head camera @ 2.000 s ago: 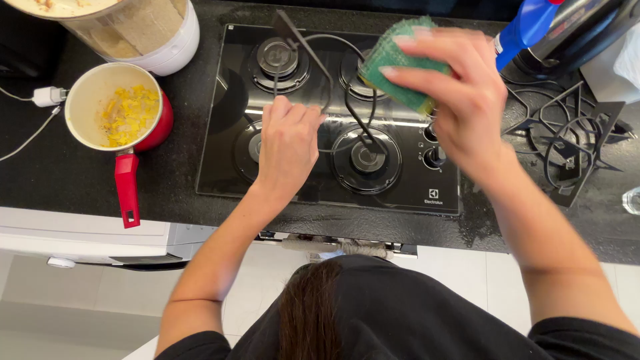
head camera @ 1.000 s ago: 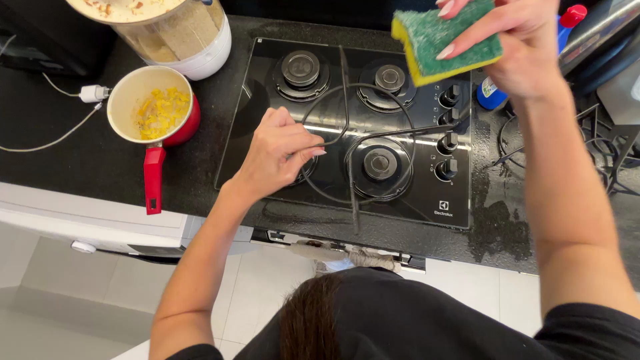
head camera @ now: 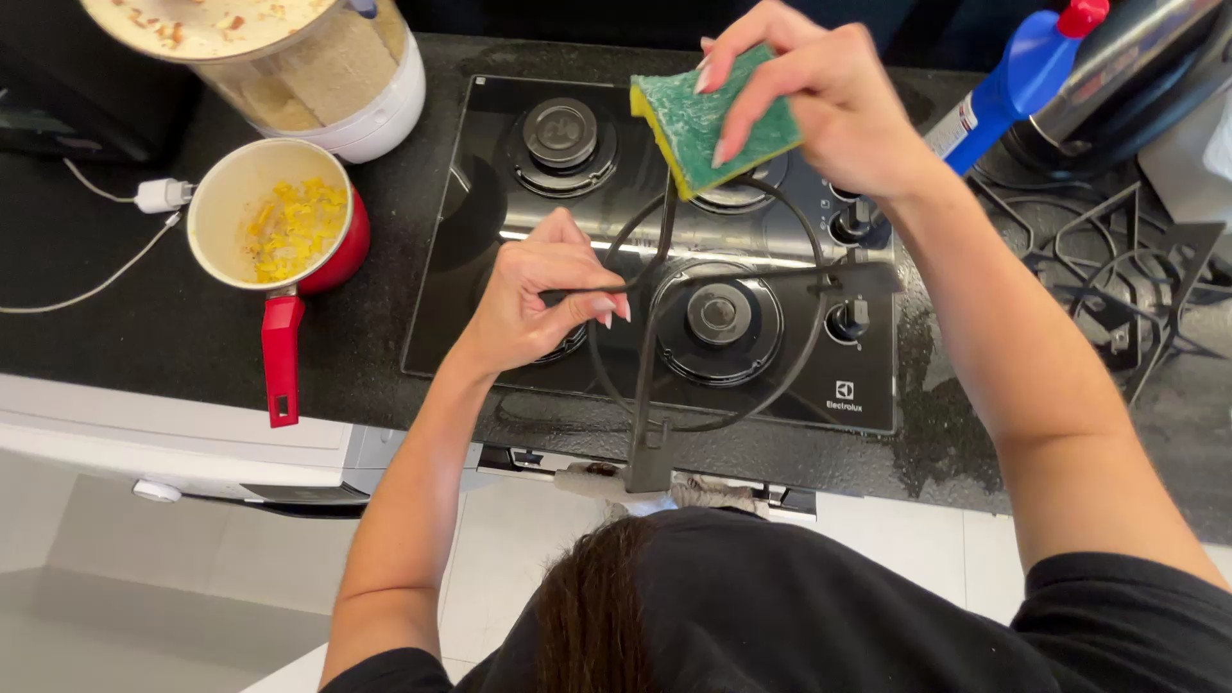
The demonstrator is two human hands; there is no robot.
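Pinched in my left hand (head camera: 553,294) is one arm of a black metal pan grate (head camera: 647,371), a ring with crossed arms, held up over the black glass gas cooktop (head camera: 462,318). My right hand (head camera: 818,101) grips a green and yellow scrubbing sponge (head camera: 712,120) with whitish foam on its green face. The sponge is at the grate's far side, in front of the far right burner; whether the two touch cannot be told. Below the ring shows the near right burner (head camera: 719,313). My left hand partly hides the near left burner.
A red saucepan (head camera: 332,255) with yellow bits stands left, beside a white charger (head camera: 164,195) and cable. Behind it is a clear container with a white base (head camera: 390,115). At right are a blue bottle (head camera: 1011,82) with a red cap, more grates (head camera: 1107,269) and wet countertop (head camera: 948,414).
The grate has turned in my left hand, and one arm now reaches over the counter's front edge. My right hand, with the sponge, has come down closer to the grate.
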